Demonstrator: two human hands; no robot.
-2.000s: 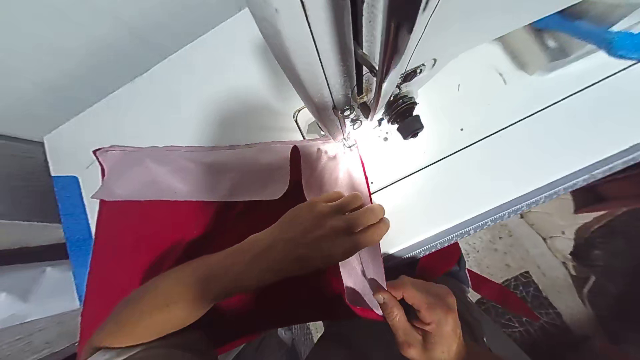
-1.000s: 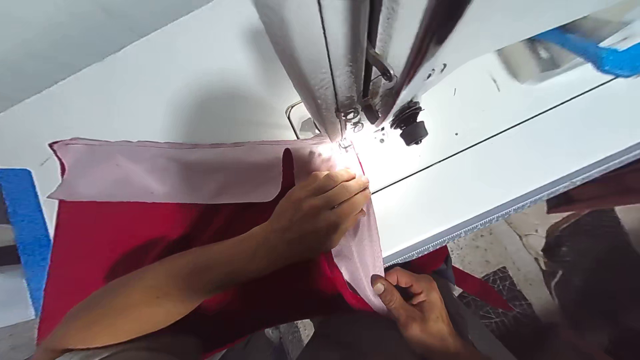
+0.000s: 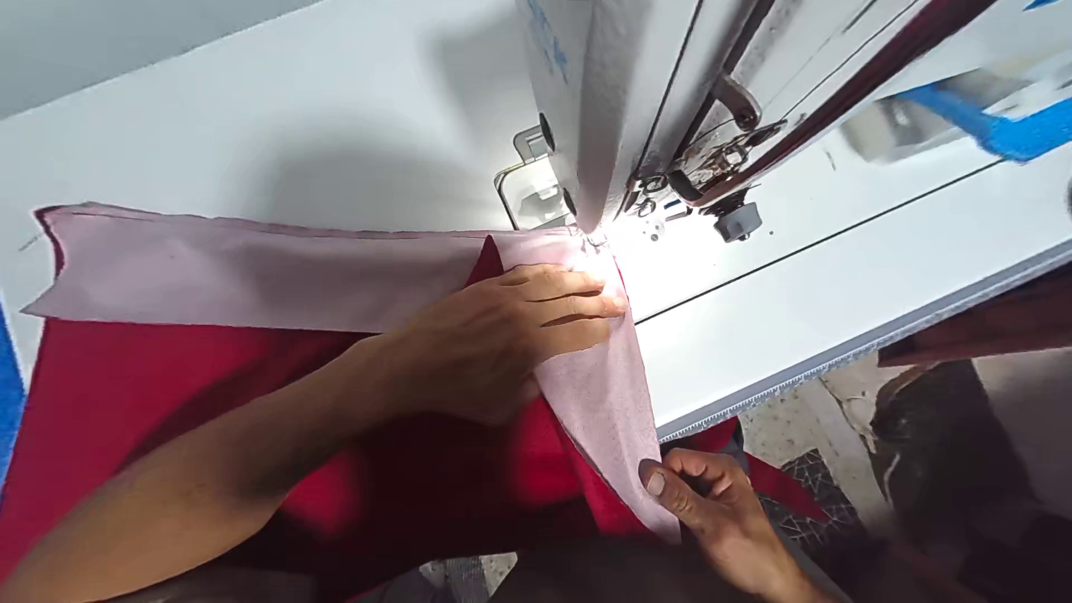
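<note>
Red fabric lies on the white sewing machine table, with a pale pink facing strip along its top and right edges. My left hand rests flat on the pink strip just below the needle area of the sewing machine, fingers extended. The presser foot is washed out by the lamp's glare, and the fabric corner reaches it. My right hand pinches the lower end of the right strip between thumb and fingers, near the table's front edge. A red fold of fabric stands up beside my left hand's knuckles.
A measuring tape runs along the table's front edge. A blue object is at the upper right. A wire frame guard stands beside the needle. Red fabric strips hang below the table, near a dark mesh item.
The red fabric and its pink strip have shifted left across the table. My left hand has moved nearer the needle, its fingers now straighter. My right hand still pinches the strip's lower end.
</note>
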